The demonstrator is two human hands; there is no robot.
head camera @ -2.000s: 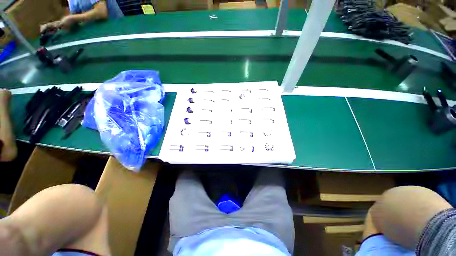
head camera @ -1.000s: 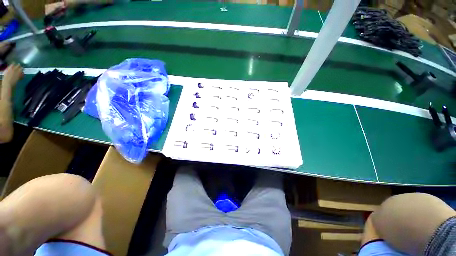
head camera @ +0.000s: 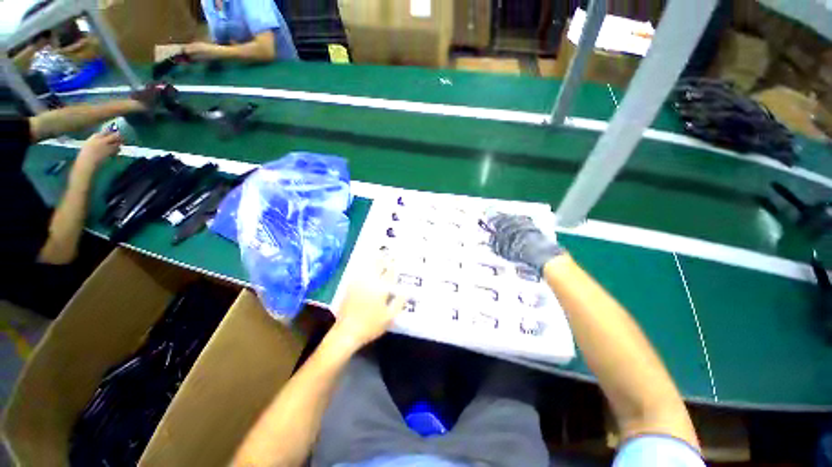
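The white foam tray point(head camera: 429, 324) lies on the near edge of the green bench, with rows of small dark/shiny parts in it and a few darker parts in the left column. My left hand point(head camera: 367, 308) is bare and lies over the tray's lower left part, fingers pointing up the tray. My right hand point(head camera: 520, 239), in a grey knit work glove, is over the tray's upper right part. Its fingertips are at a small dark part; whether it grips it cannot be told.
The blue plastic bag point(head camera: 294, 233) is left of the tray. Dark parts point(head camera: 155, 193) lie further left, beside a coworker's arms point(head camera: 73, 196). An open carton point(head camera: 210, 356) stands below. White posts point(head camera: 639, 109) rise beyond the tray. Grey housings point(head camera: 803, 210) are at right.
Both my hands have come in over the tray from outside the centre. The view has shifted, so tray and bag sit lower and further right. The coworker's arms at left reach further over the bench.
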